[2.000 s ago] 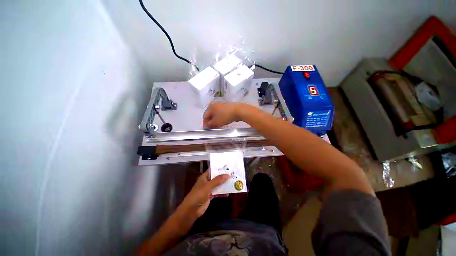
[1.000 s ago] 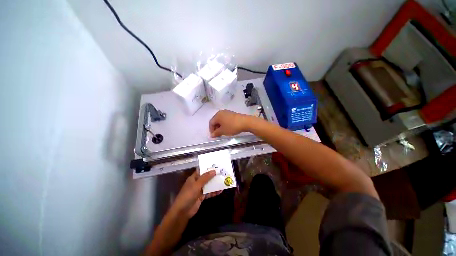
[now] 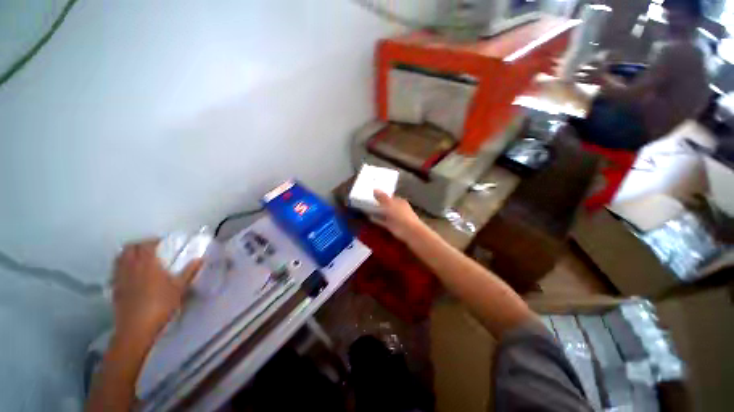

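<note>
My right hand (image 3: 396,213) holds a white product box (image 3: 374,187) out to the right, beyond the blue power unit and in front of the shrink tunnel. My left hand (image 3: 146,283) is at the back of the sealer worktable (image 3: 201,315), with its thumb and fingers around a bagged white product box (image 3: 182,251); the hand is blurred and partly hides the box. The long metal sealing arm (image 3: 229,336) runs across the sealer's front.
The blue power unit (image 3: 310,225) sits at the sealer's right end. The shrink tunnel (image 3: 507,84) has an orange hood and a brown conveyor (image 3: 412,150). An open carton (image 3: 599,304) holds white boxes at lower right. A person (image 3: 672,76) sits at upper right.
The view has swung right. My right hand has left the sealing arm and now holds a box near the tunnel. My left hand has moved from the sealer's front to the boxes behind.
</note>
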